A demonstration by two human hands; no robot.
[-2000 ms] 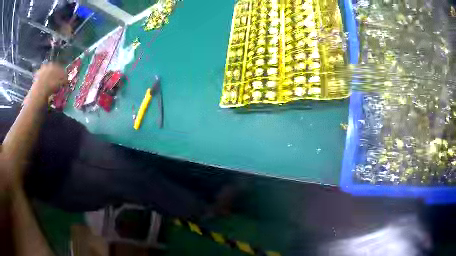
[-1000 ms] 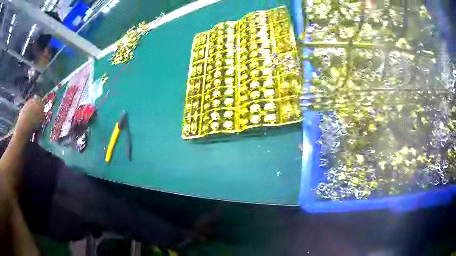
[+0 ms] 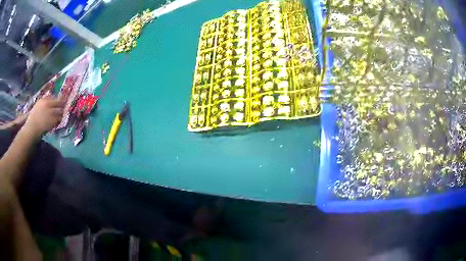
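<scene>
A stack of gold frames point(image 3: 255, 66) with rows of small pale and gold parts lies flat on the green bench. Its right edge meets the blue tray point(image 3: 326, 168). The tray holds many loose gold and silvery pieces point(image 3: 403, 153). Thin, blurred gold bars point(image 3: 363, 89) cross the upper part of the tray; I cannot tell whether they lie in it or above it. Cutters point(image 3: 117, 130) with one yellow and one dark handle lie open on the bench, left of the stack. Neither of my hands can be made out.
A neighbouring person's hand point(image 3: 47, 113) is at red parts point(image 3: 86, 103) and a clear bag point(image 3: 93, 76) on the left. A loose gold pile point(image 3: 132, 33) lies at the far left by a white line. The bench's front edge point(image 3: 204, 195) curves below the stack.
The view has swung, so the stack, tray and cutters first shift left and down, then slightly up. The neighbouring person's hand has moved right onto the red parts.
</scene>
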